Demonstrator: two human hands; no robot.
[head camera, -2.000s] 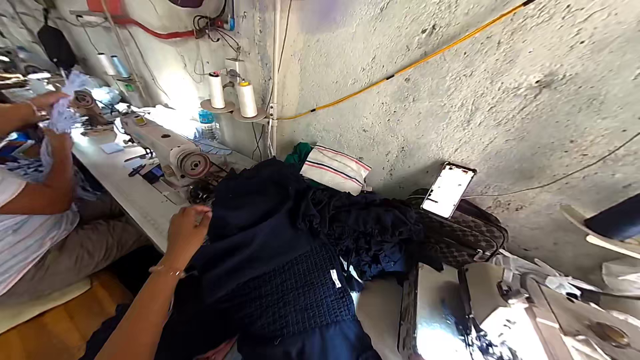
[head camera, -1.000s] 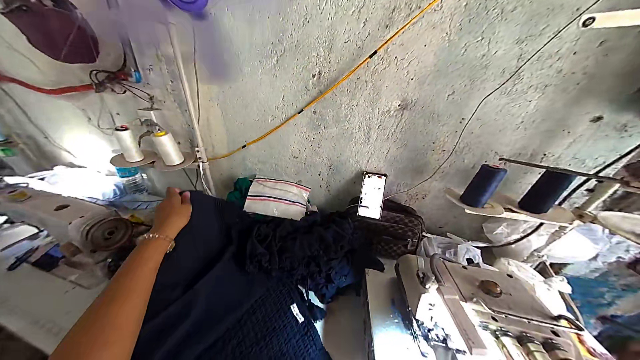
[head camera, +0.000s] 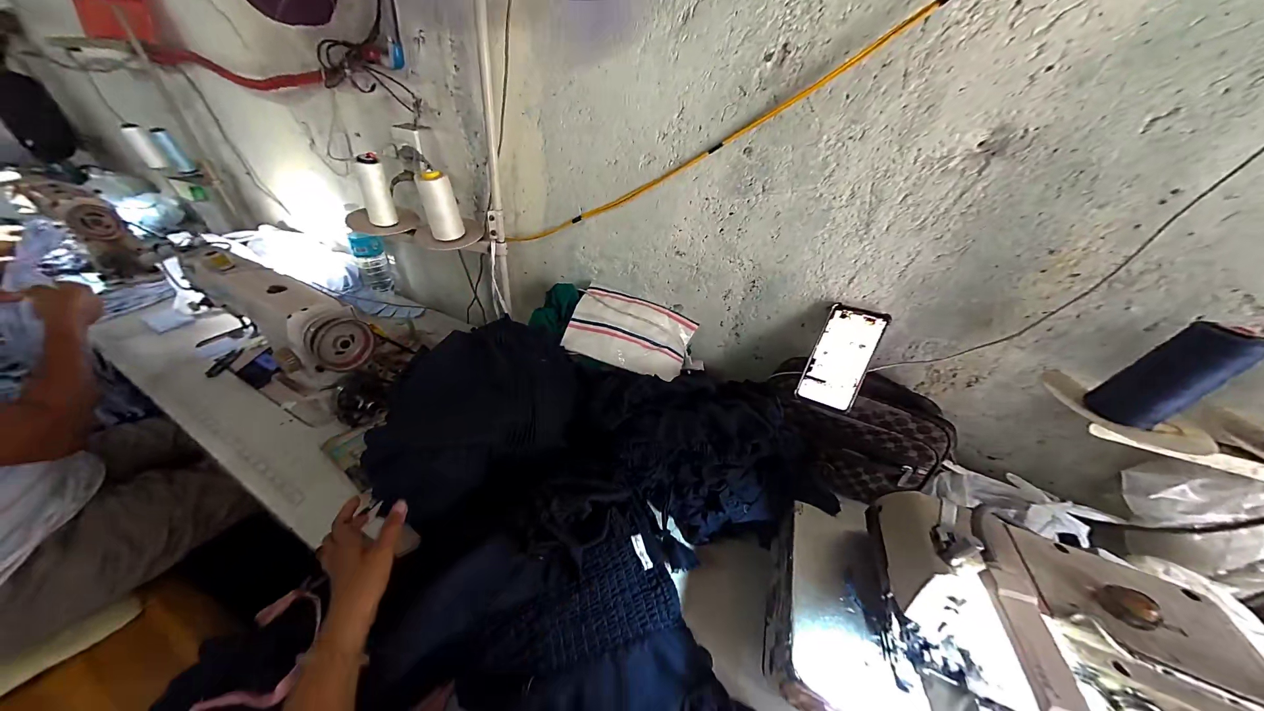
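Observation:
My left hand (head camera: 363, 553) is at the lower left, fingers apart, beside the edge of a heap of dark navy garments (head camera: 474, 405). A small pale thing shows between its thumb and fingers; whether it is held is unclear. Nearby lies a smocked navy garment (head camera: 602, 592) with a small white label (head camera: 642, 551). Pink straps (head camera: 286, 607) hang by my left wrist. My right hand is out of view.
Left of the heap stands a sewing machine (head camera: 296, 306); another (head camera: 1066, 602) is at right. A lit phone (head camera: 844, 357) leans on a brown checked bag (head camera: 879, 434). Thread cones (head camera: 439, 205) stand by the wall. Another person's arm (head camera: 49, 375) is at far left.
My left hand has left the top of the dark fabric and come down to its lower left edge. The heap's upper left part now lies bunched. The view has swung right, then back left.

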